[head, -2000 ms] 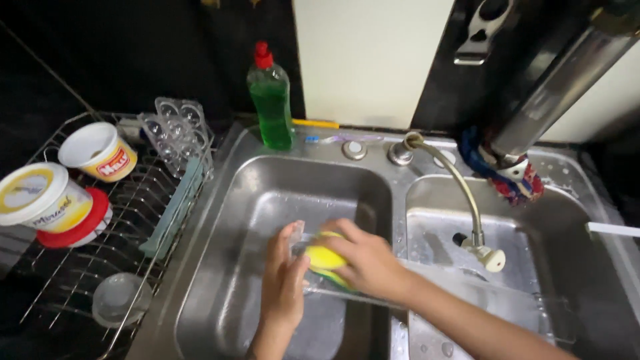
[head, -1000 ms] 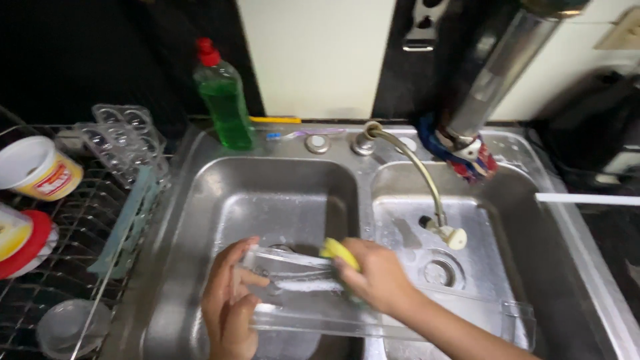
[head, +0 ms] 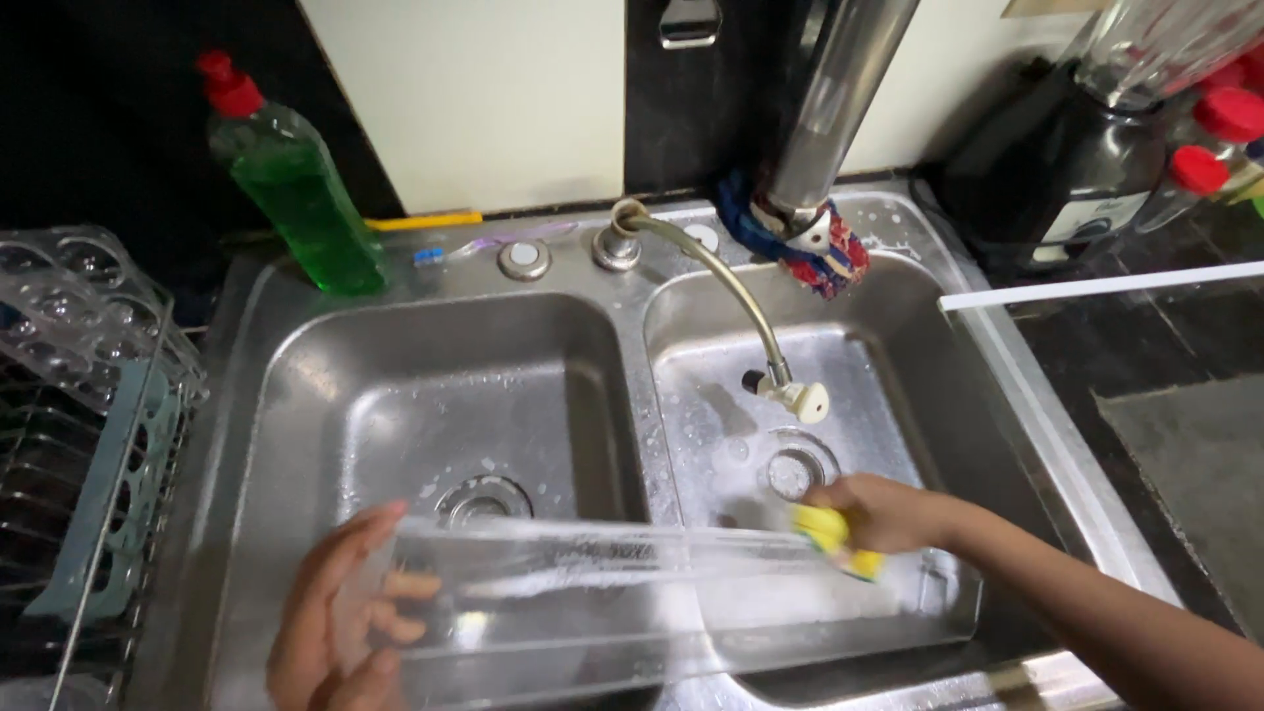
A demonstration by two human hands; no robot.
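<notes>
A long clear plastic container (head: 592, 602), with streaks of suds, lies sideways over both basins of a steel double sink. My left hand (head: 341, 612) grips its left end, fingers spread around the edge. In my right hand (head: 879, 513) is a yellow sponge with a green side (head: 834, 538), held against the container toward its right end. Above the right basin hangs the curved faucet (head: 731, 276) with a pale nozzle; whether any water runs from it cannot be seen.
A green dish soap bottle (head: 306, 197) with a red cap stands behind the left basin (head: 444, 395). Left is a wire dish rack (head: 148, 434) holding clear egg trays (head: 79, 306). A patterned cloth (head: 829, 252) wraps the metal pipe's base. A blender (head: 1066, 178) stands back right.
My right hand has moved the sponge rightward along the container, from near my left hand to close to the far end. My left hand still holds the left end. The view has shifted.
</notes>
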